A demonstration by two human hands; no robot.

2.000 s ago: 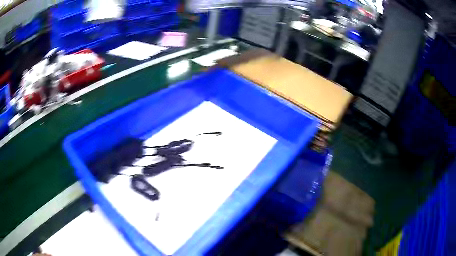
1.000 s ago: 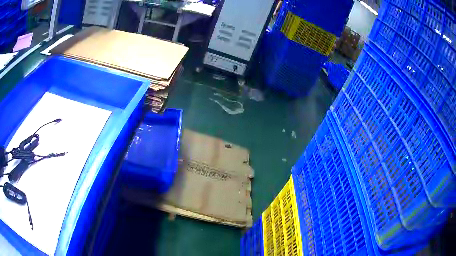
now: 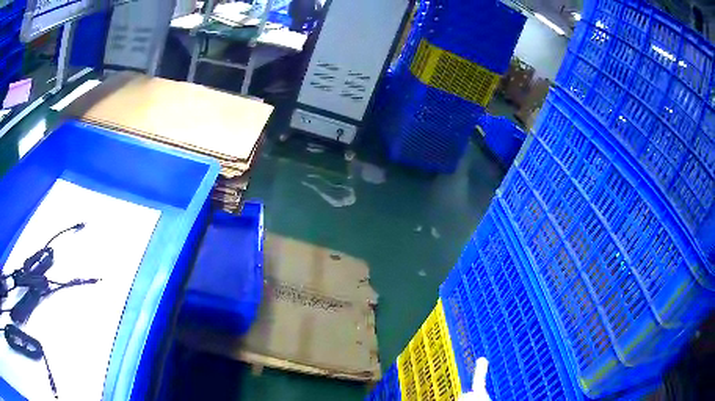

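The large blue tote [image 3: 168, 270] stands at the left, cut off by the left edge. A white liner sheet [image 3: 94, 258] lies flat in it. Black power adapters with bundled black cords [image 3: 31, 283] lie on the sheet at the left edge. A small part of a white-gloved hand [image 3: 476, 384] shows at the bottom edge, in front of the crates. It looks like my right hand; its fingers are mostly cut off, so its grip cannot be told. My left hand is not in view.
Tall stacks of blue slatted crates [image 3: 580, 227] fill the right, with a yellow crate [image 3: 430, 356] low down. Cardboard sheets [image 3: 172, 113] lie behind the tote. A smaller blue tote [image 3: 223, 270] sits beside cardboard [image 3: 317, 309] on the floor. A grey cabinet [image 3: 349, 66] stands behind.
The view has swung right from the belt and tote to the crate stacks, then tipped slightly. A white-gloved hand has come into the bottom edge. The adapters in the tote look unmoved.
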